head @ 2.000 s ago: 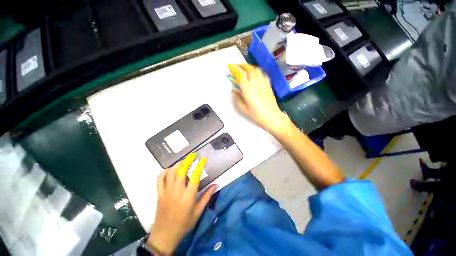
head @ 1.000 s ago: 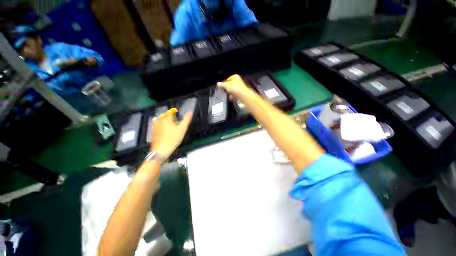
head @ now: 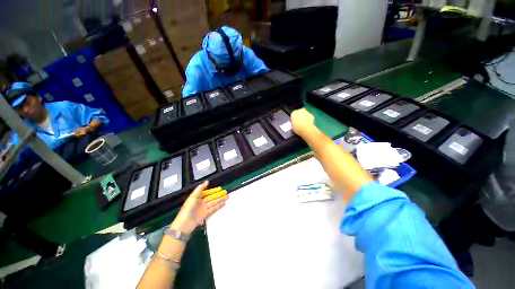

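A long black phone tray (head: 226,176) lies behind the white mat (head: 265,237), with several dark grey smartphones (head: 228,151) in its slots, white labels up. My right hand (head: 303,121) is at the tray's right end, beside the rightmost phone (head: 280,123); its fingertips are hidden, so its hold cannot be told. My left hand (head: 204,205) is at the tray's front edge near the mat's left corner, palm up, fingers spread, with yellow finger cots, empty. A white scraper card (head: 315,192) with a blue stripe lies on the mat.
Stacked phone trays (head: 226,113) stand behind, another tray (head: 395,121) at right. A blue bin (head: 404,175) holds a white cloth (head: 377,153) and a bottle. Film sheets (head: 118,262) lie left of the mat, a tape roll (head: 97,148) beyond. Two people in blue smocks sit behind the bench.
Two seconds ago two phones lay on the mat; now it holds none. Since a second ago, my left hand has drawn back towards the mat and my right hand has moved right along the tray.
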